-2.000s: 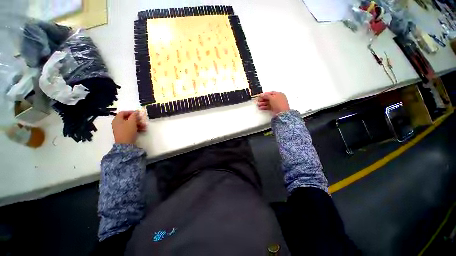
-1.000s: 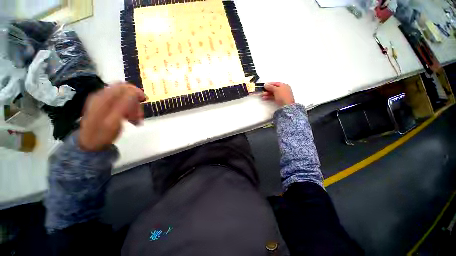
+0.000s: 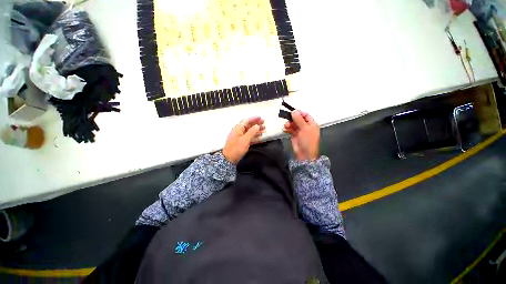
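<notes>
A yellow printed board lies on the white table, with black tabs in close rows along its left, right and near edges. Its far edge is out of the picture. My right hand holds black strips between thumb and fingers, just off the board's near right corner. My left hand is beside it at the table's front edge, fingers apart and curled, with nothing seen in it.
A heap of loose black strips lies at left under a clear plastic bag with white wrapping. A small box and an amber bottle are beside it. A thin tool with reddish handles lies far right.
My left hand has moved right from the board's left side to near my right hand. My right hand has drawn back from the board's corner with black strips. The view has shifted.
</notes>
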